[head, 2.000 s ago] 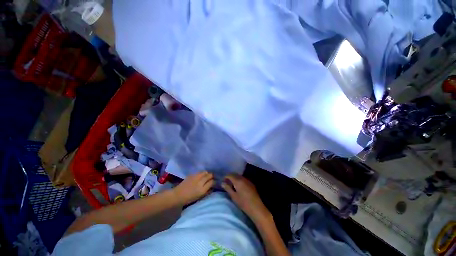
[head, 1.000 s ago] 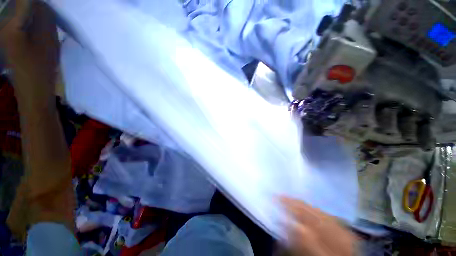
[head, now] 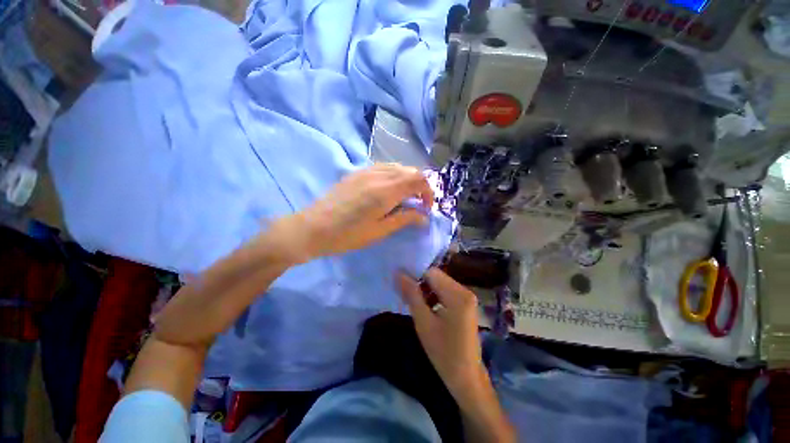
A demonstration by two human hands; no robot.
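Note:
A large light blue cloth panel (head: 173,164) lies over the table left of the overlock machine (head: 498,78), and its right edge is at the dark needle area (head: 455,186). My left hand (head: 372,203) lies over the cloth just left of the needle, fingers bent at its edge; the fingertips are partly lost in glare. My right hand (head: 446,311) holds the cloth's near corner between thumb and fingers, below the needle area. A shiny cloth plate (head: 391,138) shows behind my left hand.
Yellow and red handled scissors (head: 709,290) lie on a white cloth pad (head: 667,260) at right. Rumpled blue cloth (head: 303,52) lies behind. Duller blue cloth (head: 572,398) hangs low at right. A red bin edge (head: 108,346) is lower left. The control panel (head: 667,22) is top right.
Both hands have come from the lap, through spreading the panel wide, to the cloth beside the needle. The panel now lies on the table. The view has shifted toward the machine.

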